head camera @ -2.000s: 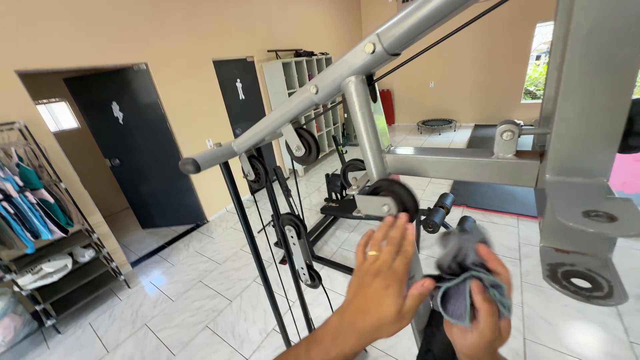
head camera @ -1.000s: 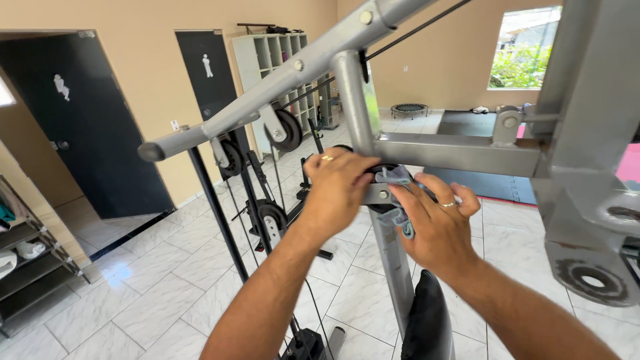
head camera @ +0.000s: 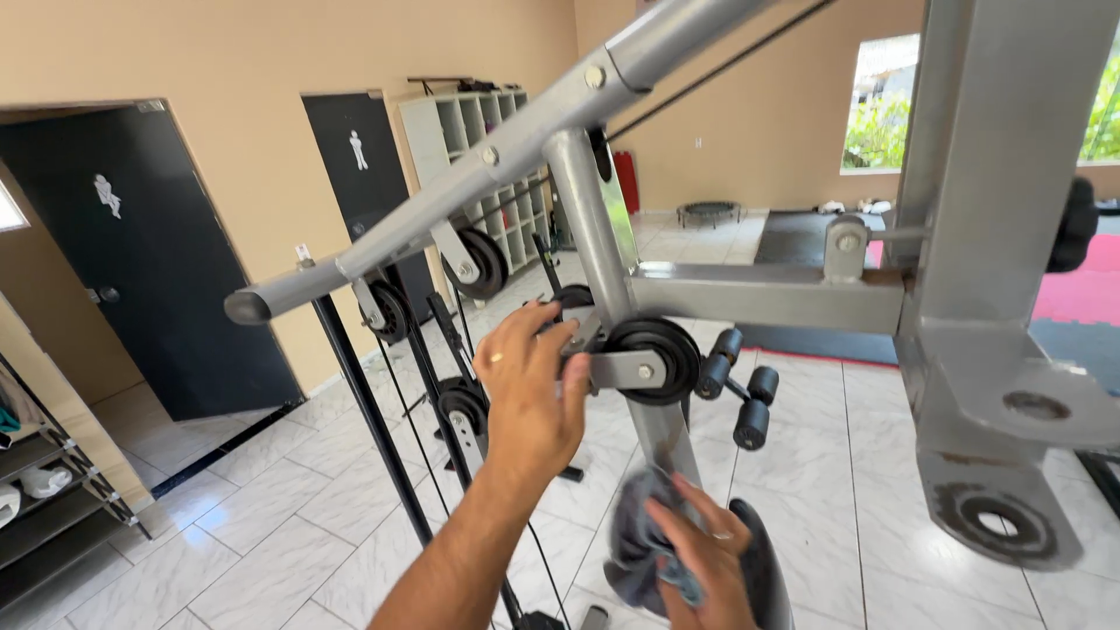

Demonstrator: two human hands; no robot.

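Note:
My left hand (head camera: 529,385) rests with spread fingers on the flat metal bracket (head camera: 621,369) of a black cable pulley (head camera: 661,360), on a silver gym machine frame (head camera: 761,293). Lower and to the right, my right hand (head camera: 700,551) grips a bunched grey-blue cloth (head camera: 643,534), blurred by motion, in front of the slanted lower post. More black pulleys hang from the sloping silver tube (head camera: 490,166), up and to the left of my left hand.
Below at the right is a plate (head camera: 997,516) with a worn round hole. Padded black rollers (head camera: 752,407) stand behind the pulley. Upright black rods (head camera: 367,411) run down at the left. A shelf rack (head camera: 52,516) stands far left; dark doors (head camera: 131,254) lie beyond.
The cloth was at the pulley bracket a second ago; my right hand has moved down with it. My left hand has shifted to the left side of the bracket, uncovering the pulley.

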